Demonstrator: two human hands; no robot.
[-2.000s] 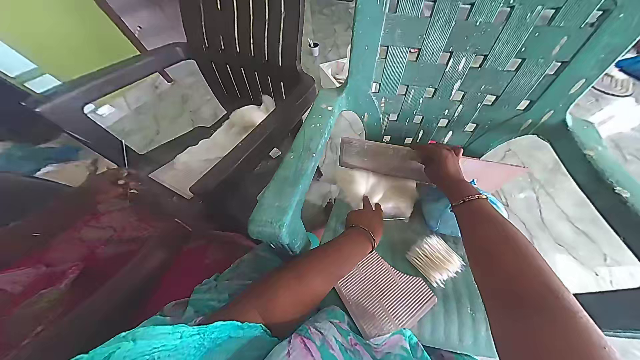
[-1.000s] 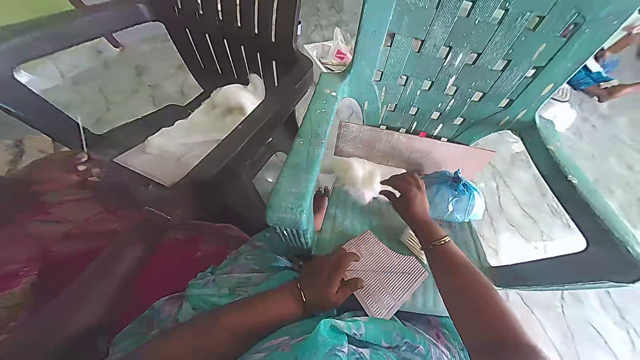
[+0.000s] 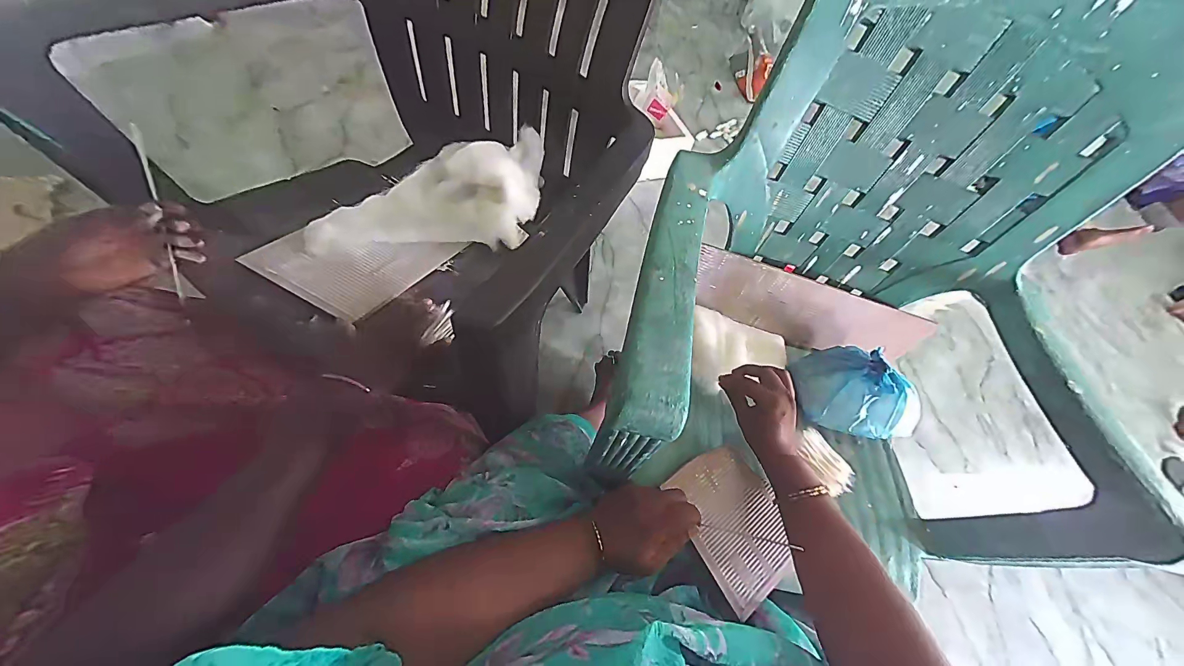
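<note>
My left hand (image 3: 646,529) pinches one end of a thin stick (image 3: 749,536), which lies across a ribbed board (image 3: 731,523) at the front of the green plastic chair's seat. Above the board, my right hand (image 3: 763,402) has its fingertips drawn together at the edge of a white cotton sheet (image 3: 735,342); a small white bit shows between them. A bundle of thin sticks (image 3: 826,461) lies partly behind my right wrist. Close to its right stands a tied blue plastic bag (image 3: 853,390). A flat board (image 3: 805,301) leans along the chair's backrest.
At left, a co-worker's hand (image 3: 139,245) holds a thin stick by a dark plastic chair (image 3: 518,277), on which cotton (image 3: 453,194) lies over another ribbed board (image 3: 351,273). The green armrest (image 3: 661,305) rises beside my left hand. A white packet (image 3: 659,120) is on the floor behind.
My left hand, flat on the ribbed board a second ago, now grips a thin stick at its left side. The flat board, under my right hand two seconds ago, leans by the backrest.
</note>
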